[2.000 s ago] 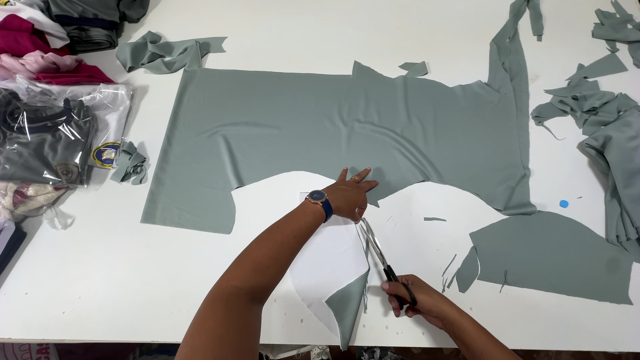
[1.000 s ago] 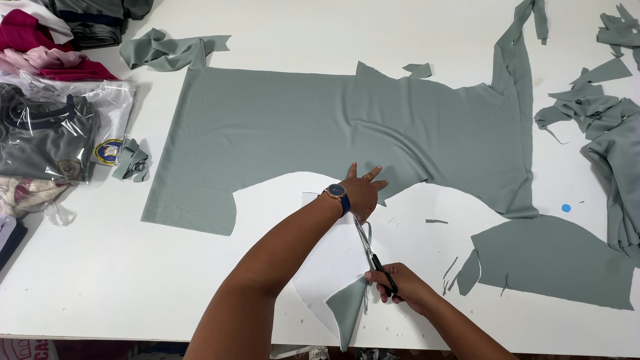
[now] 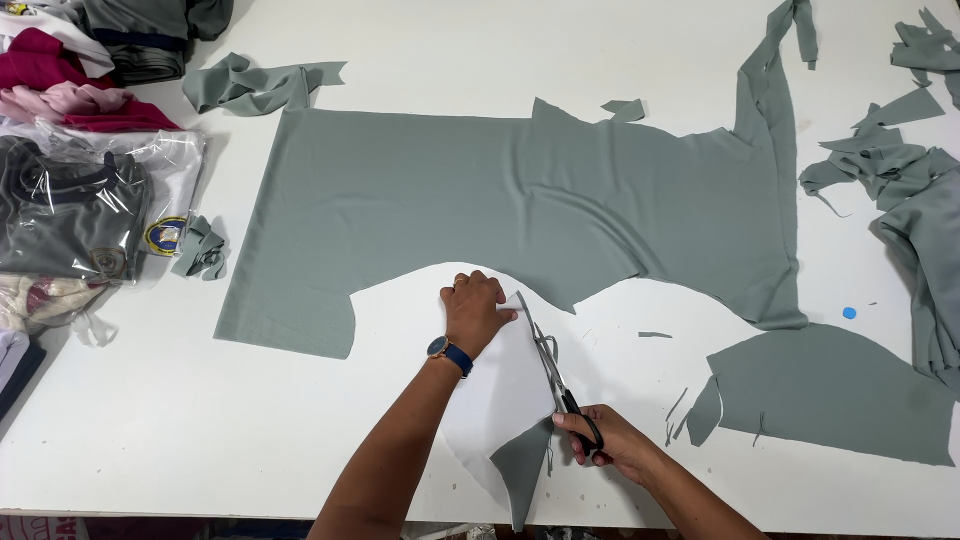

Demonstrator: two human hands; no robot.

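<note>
My left hand (image 3: 478, 313), with a watch on the wrist, presses on the upper end of a white pattern sheet (image 3: 499, 382), its thumb and fingers at the sheet's tip. Grey-green fabric (image 3: 525, 457) shows beyond the sheet's lower corner and as a thin edge along its right side. My right hand (image 3: 600, 436) holds scissors (image 3: 559, 382) by the black handles, their blades pointing up along that right edge, with a narrow fabric strip beside them. Above both hands lies a large grey-green fabric piece (image 3: 420, 195) with curved cutouts along its lower edge.
At the left are folded clothes (image 3: 142, 30) and plastic-bagged garments (image 3: 75, 202). A cut fabric piece (image 3: 840, 397) lies at the right, below bunched fabric (image 3: 934, 262). Fabric scraps (image 3: 630, 111) and a blue dot (image 3: 849, 313) are on the white table (image 3: 187, 435).
My left hand has moved off the big fabric's edge, left onto the sheet's upper end, and its fingers have drawn in. The scissors have moved slightly; my right hand still holds them.
</note>
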